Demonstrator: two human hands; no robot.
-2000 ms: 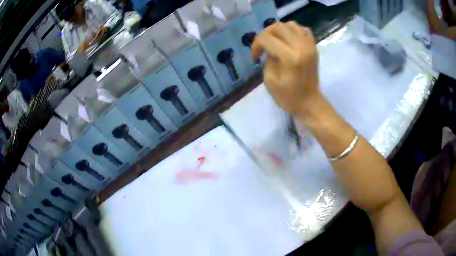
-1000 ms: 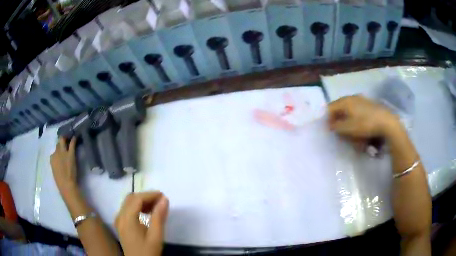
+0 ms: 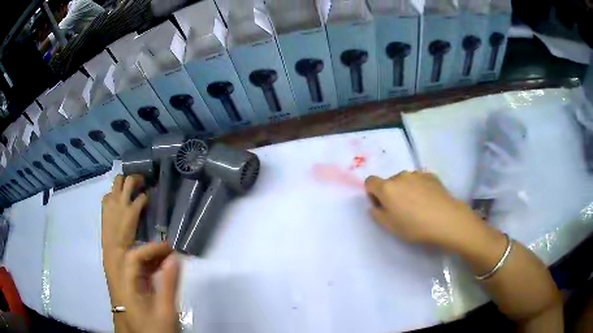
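Note:
Several grey handheld units with drum heads and straight handles (image 3: pixel 224 170) lie in a cluster on the white sheet at left, two round grilles showing. My left hand (image 3: pixel 153 283) is low and blurred in front of them, fingers curled, not touching them as far as I can see. My right hand (image 3: pixel 416 208) is over the sheet right of centre, fingertips bent together beside a pink smudge. I cannot tell whether either hand holds thin film. A bagged grey unit (image 3: pixel 497 156) lies under cloudy film on the right-hand sheet.
Another person's hand (image 3: pixel 120 208) with a bracelet touches the grey cluster from the left. A long row of upright pale blue boxes (image 3: pixel 312 71) stands along the far side. White sheets (image 3: pixel 292 240) with shiny tape cover the bench. A red object (image 3: pixel 10 293) is at the left edge.
The view has swung left since the first frame. Since the second, the grey cluster sits further right, with the other person's hand on it. My right hand has moved left and lower.

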